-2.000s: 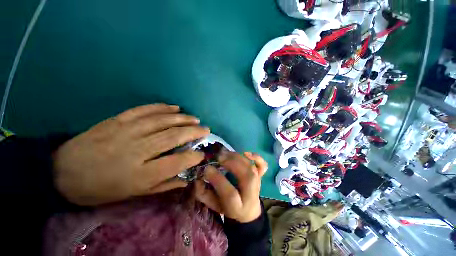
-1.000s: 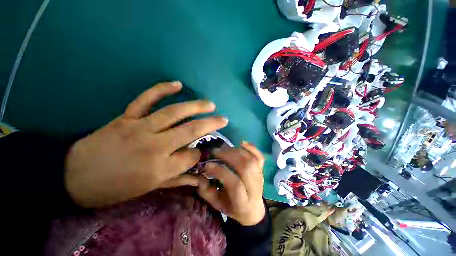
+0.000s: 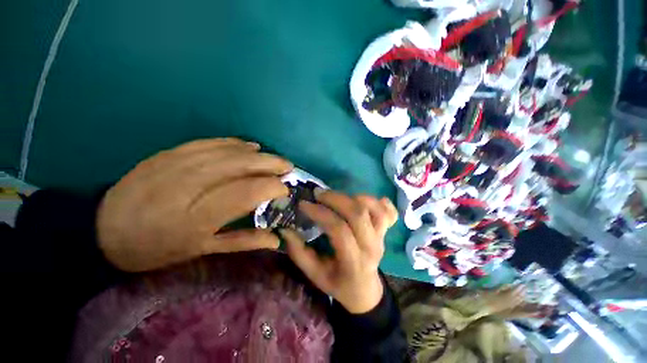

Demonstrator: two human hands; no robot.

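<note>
A white camera housing point(image 3: 261, 214) with dark parts inside lies between my hands, low in the middle of the view. My left hand point(image 3: 188, 202) holds it from the left, fingers over its upper edge and thumb at its lower left side. My right hand point(image 3: 347, 248) grips it from the right, with fingertips over the dark inside and thumb at the lower edge. The fingers hide much of the housing. The dark parts inside are too blurred to name.
A large cluster of semi-finished cameras point(image 3: 379, 120) with red wires stands on the green mat point(image 3: 234, 71) at right. Beyond it are a black box point(image 3: 543, 247) and a neighbouring person's tan sleeve point(image 3: 454, 319). A pale line point(image 3: 44, 92) crosses the mat's left side.
My left hand's spread fingers have drawn together around the housing, and more of its inside shows. My right fingers have shifted over it. The view has moved slightly, blurring the cluster.
</note>
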